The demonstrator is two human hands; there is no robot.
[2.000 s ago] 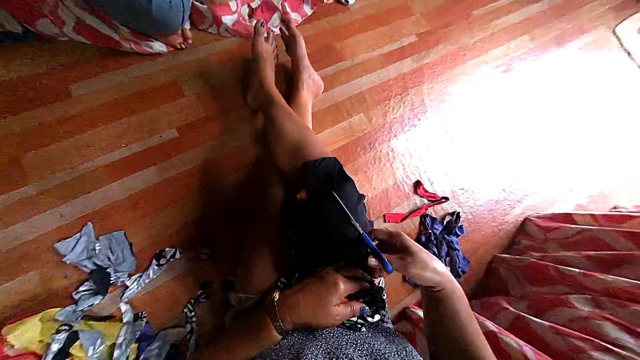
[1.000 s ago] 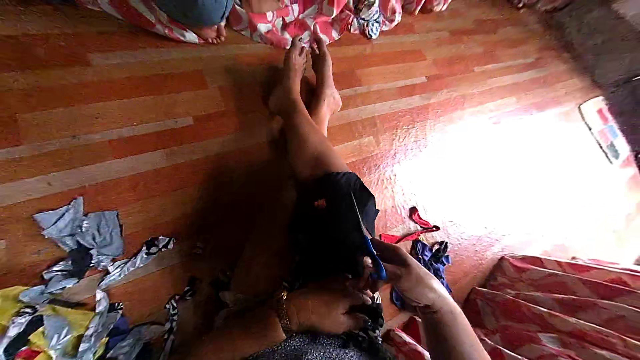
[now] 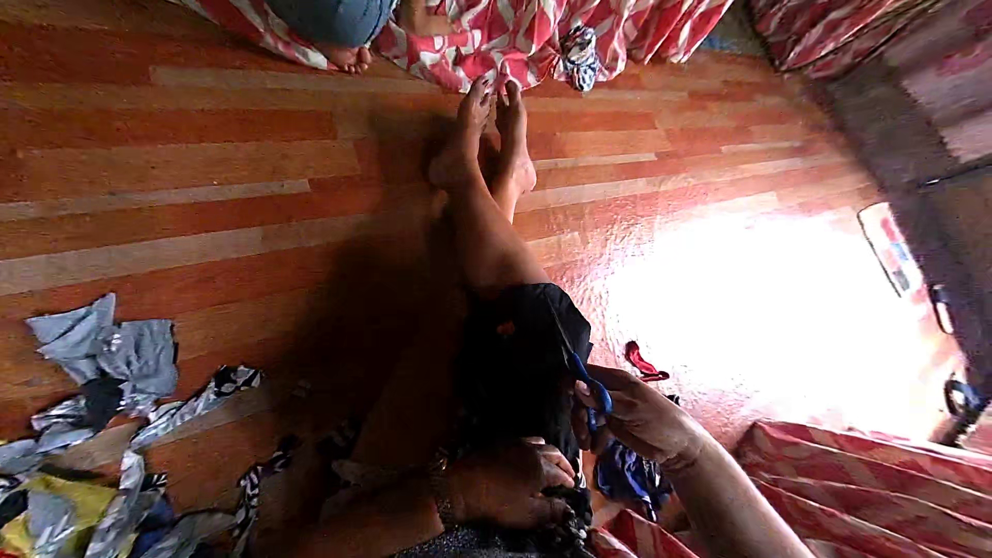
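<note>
My right hand (image 3: 639,415) holds a pair of scissors with blue handles (image 3: 590,385); the blades point up and away, over a black cloth (image 3: 515,372) that lies across my leg. Close to my lap, my left hand (image 3: 515,480) has its fingers curled on a dark patterned piece of fabric (image 3: 570,519). Shadow hides part of that hand and the cloth beneath it. Whether the scissor blades are parted is hard to tell.
Grey cloth scraps (image 3: 139,353) and a yellow cloth (image 3: 70,504) lie on the floor at left. Right of my legs are a red strip (image 3: 643,363) and a blue cloth (image 3: 632,477). Red-and-white fabric (image 3: 876,488) spreads at lower right. Another person's foot (image 3: 346,58) shows at the top.
The view has swung, showing more of the floor and wall at right. Both hands stay near the lap, with the scissors still in the right one.
</note>
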